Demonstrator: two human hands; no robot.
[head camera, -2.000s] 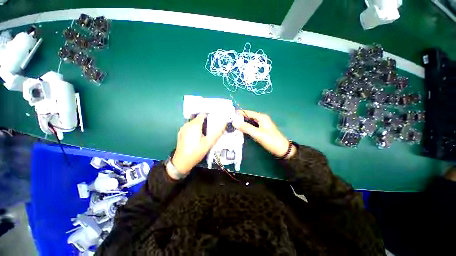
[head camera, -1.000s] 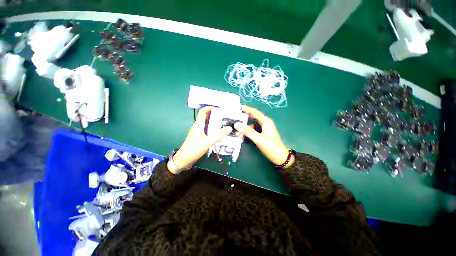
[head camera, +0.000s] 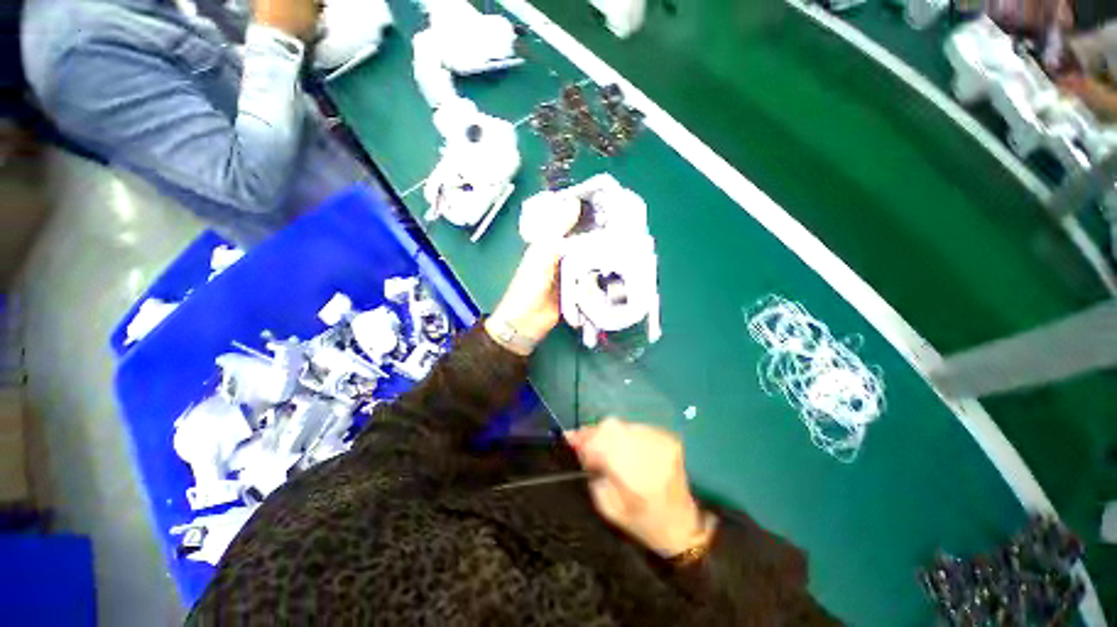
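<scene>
My left hand (head camera: 537, 294) grips a white camera housing (head camera: 609, 263) at its left side, over the green bench. The housing's open cavity shows dark parts, and thin red and black wires hang at its lower end. My right hand (head camera: 641, 481) is a closed fist below and right of the housing, slightly blurred. It holds a screwdriver (head camera: 539, 481) whose thin metal shaft points left across my sleeve. The handle is mostly hidden in the fist.
Blue bin (head camera: 150, 416) of white parts at lower left. White cameras (head camera: 470, 165) and lens modules (head camera: 586, 127) lie beyond the housing. Tangled white strands (head camera: 818, 377) lie right; more modules (head camera: 1007, 581) lower right. A person's sleeve (head camera: 260, 116) is upper left. Metal rail (head camera: 784, 233) behind.
The view has swung left. The housing has moved toward the finished cameras with my left hand on it. My right hand has left the housing and now holds a screwdriver.
</scene>
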